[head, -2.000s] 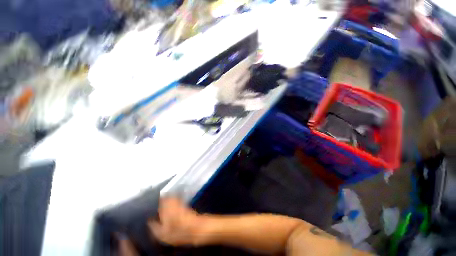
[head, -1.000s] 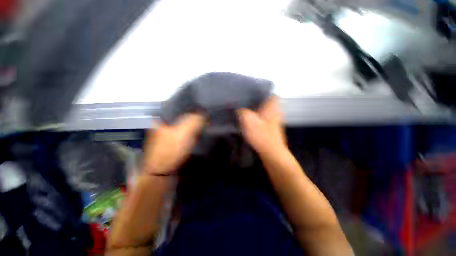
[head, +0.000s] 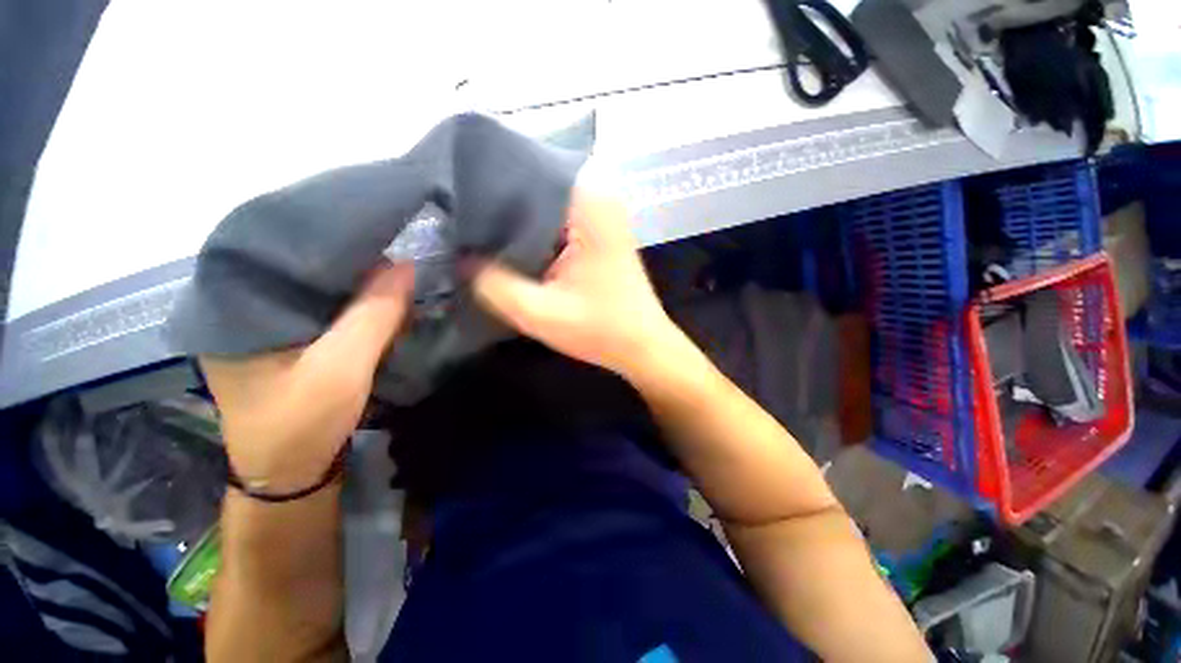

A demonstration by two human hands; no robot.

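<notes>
A dark grey garment panel (head: 324, 240) is folded and bunched over the front edge of the white table (head: 324, 78). Its lower part hangs towards my lap. My left hand (head: 311, 376) grips the left part of the panel, with the thumb on top and the fingers hidden under the cloth. My right hand (head: 570, 292) grips the right part near a raised fold, its fingers partly hidden behind the cloth. A small pale patch shows between the two thumbs; I cannot tell if it is the cloth's reverse.
Black shears (head: 819, 52) and grey cut pieces (head: 907, 58) lie at the table's right, beside a black cloth bundle (head: 1056, 78). A printed ruler (head: 777, 156) runs along the front edge. Blue crates (head: 913, 311) and a red basket (head: 991, 427) holding grey pieces stand at the right.
The view has swung from the table's right side back over my lap. Since one second ago, the panel has spread leftward and changed its folds, with both hands still on it.
</notes>
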